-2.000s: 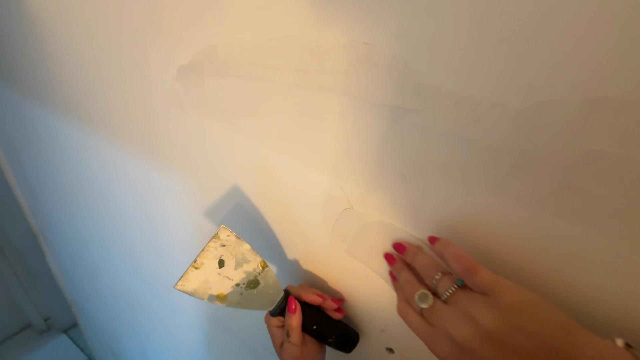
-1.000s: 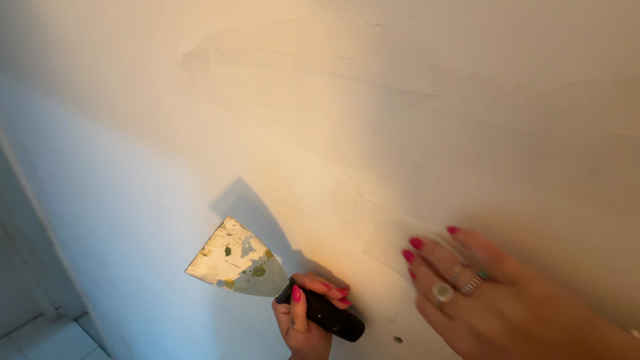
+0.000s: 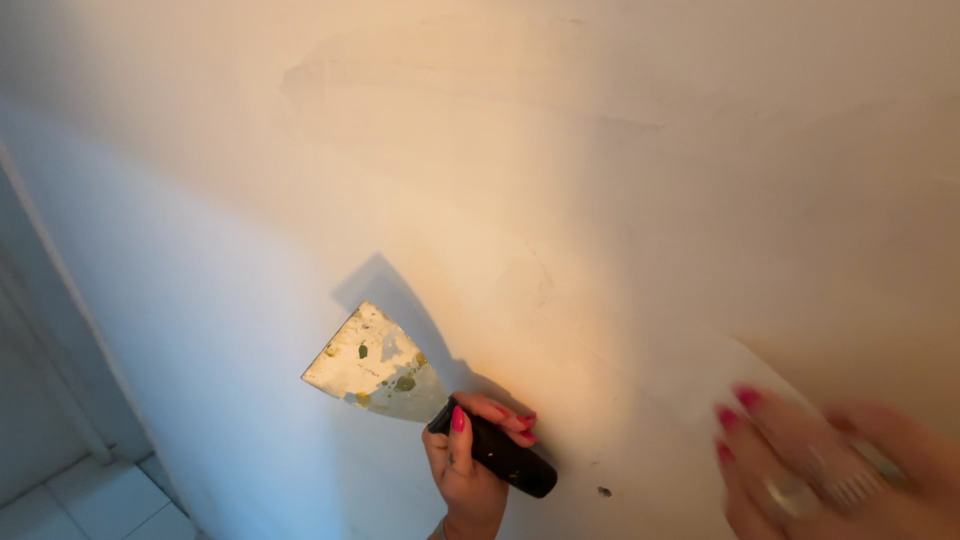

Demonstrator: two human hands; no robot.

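My left hand [image 3: 472,472], low in the middle of the view, grips the black handle [image 3: 514,457] of a putty knife. Its wide metal blade [image 3: 375,367] points up and to the left, spotted with dried paint or filler in white, green and yellow, and casts a shadow on the wall. At the lower right is my right hand [image 3: 817,465], blurred, with pink nails and several rings. A thin pale sheet [image 3: 765,375] lies under its fingers against the wall; most of it is hidden, and its material cannot be told. Smoothed patches mark the pale wall [image 3: 480,187].
A small dark chip or hole [image 3: 604,492] marks the wall right of the knife handle. Fine cracks or ridges [image 3: 544,274] run across the middle. At the left is the wall's edge [image 3: 75,300], with pale floor tiles [image 3: 105,491] at the lower left.
My right hand has moved right and down along the wall with the pale sheet under its fingers. My left hand still holds the putty knife in much the same place.
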